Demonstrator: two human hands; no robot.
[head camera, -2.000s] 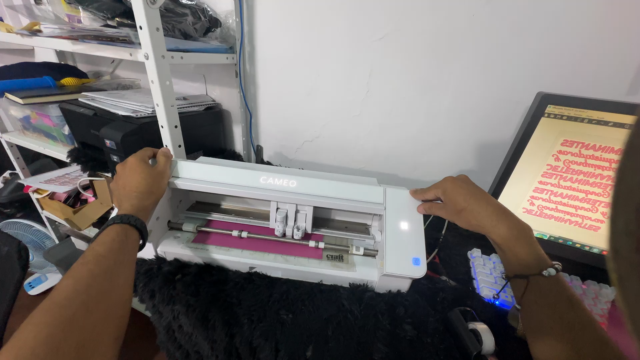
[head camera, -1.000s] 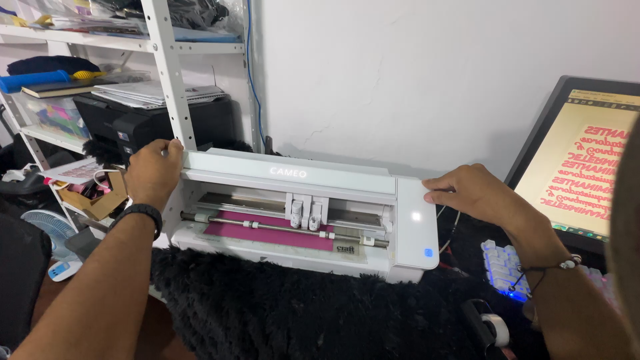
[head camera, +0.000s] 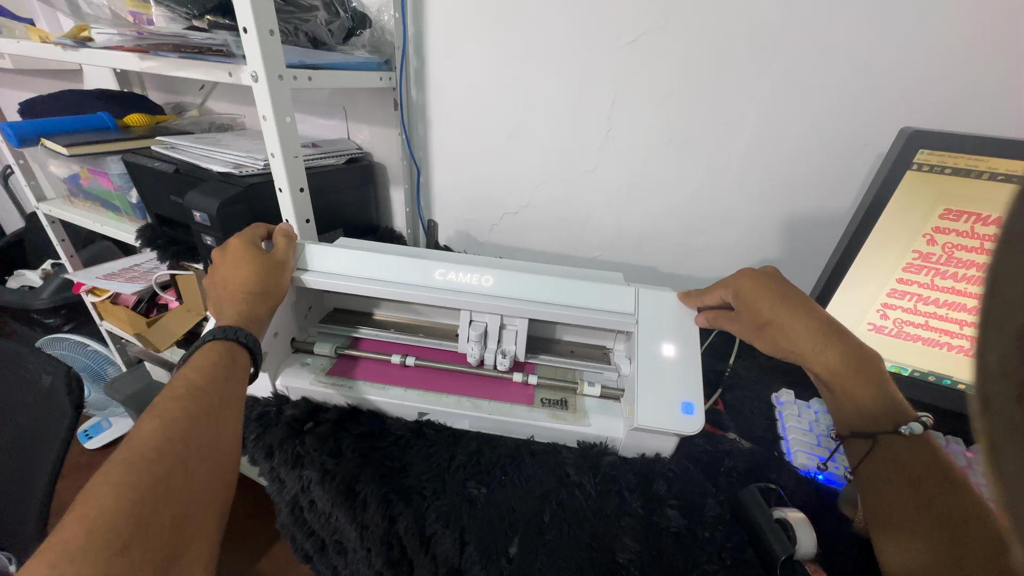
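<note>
A white Cameo cutting machine rests on black furry fabric, its front slot uncovered and two lights lit on its right panel. Inside lie a magenta sheet on a translucent cutting mat, under the roller bar; the tool carriage stands near the middle. My left hand grips the machine's upper left corner, fingers partly hidden behind it. At the upper right edge of the panel, my right hand has its thumb and fingers closed on the corner.
At the left stands a white metal shelf with a black printer and papers. A cardboard box and a fan are lower left. At the right are a monitor, a lit white keyboard and a tape roll. The wall rises behind.
The view has shifted slightly. Both hands stay at the two ends of the machine, and nothing else has plainly changed.
</note>
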